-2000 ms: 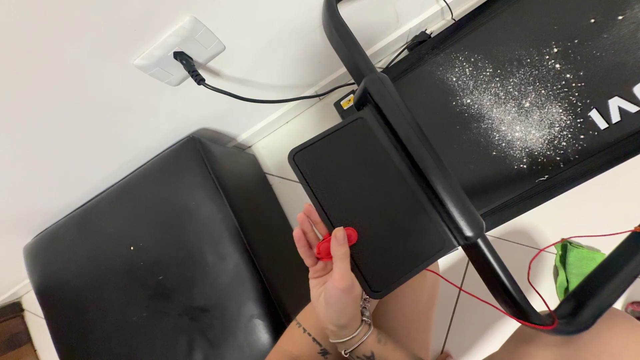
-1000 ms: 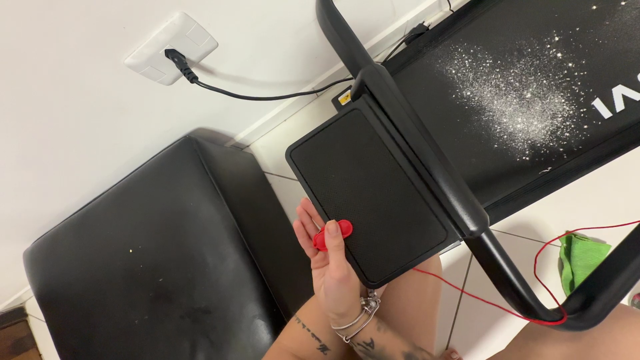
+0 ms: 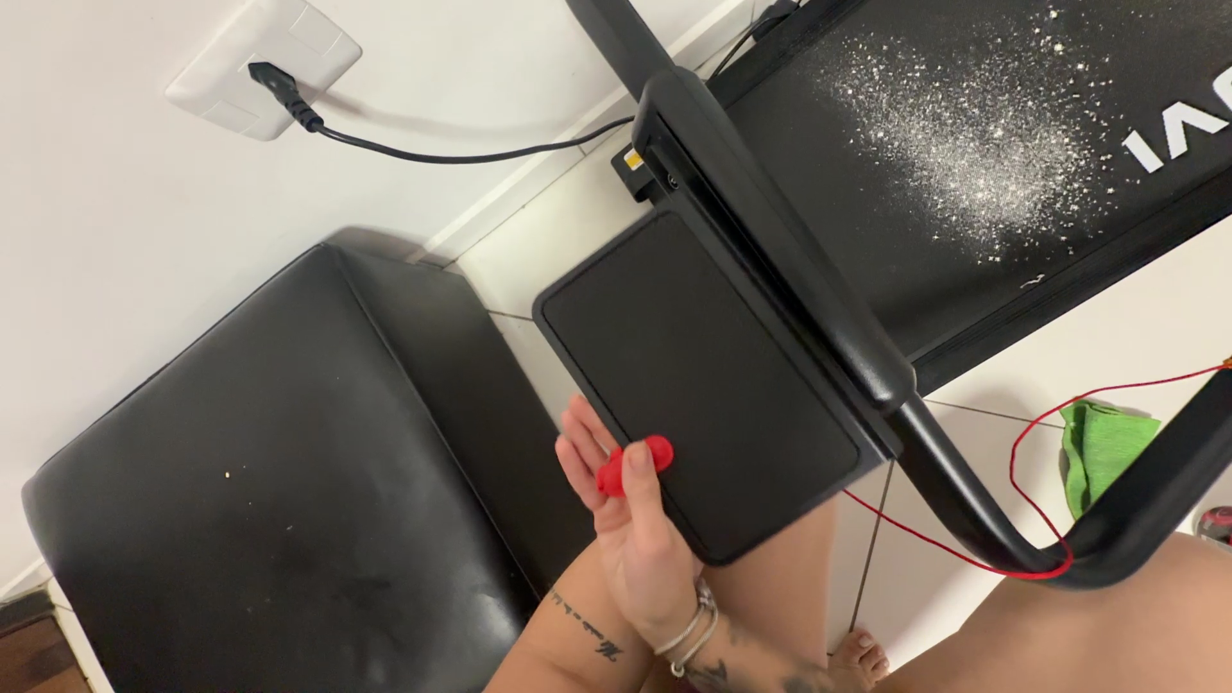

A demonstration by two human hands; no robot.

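My right hand (image 3: 640,539) comes in from the bottom, with bracelets at the wrist, and pinches a small red plastic piece (image 3: 616,477) between thumb and fingers. The piece overlaps the lower left edge of a black rectangular panel (image 3: 707,385) beside the treadmill's black handlebar (image 3: 789,231). A thin red cord (image 3: 962,558) passes over the handlebar; its other end is hidden behind the panel. White powder (image 3: 1001,164) lies scattered on the black treadmill deck (image 3: 914,298). My left hand is out of view.
A black padded ottoman (image 3: 269,462) stands at left. A black plug (image 3: 274,82) sits in a white wall socket (image 3: 318,34), its cable (image 3: 443,157) running behind the handlebar. A green cloth (image 3: 1107,448) lies on the tiled floor. My bare legs (image 3: 1088,626) and foot (image 3: 859,654) show below.
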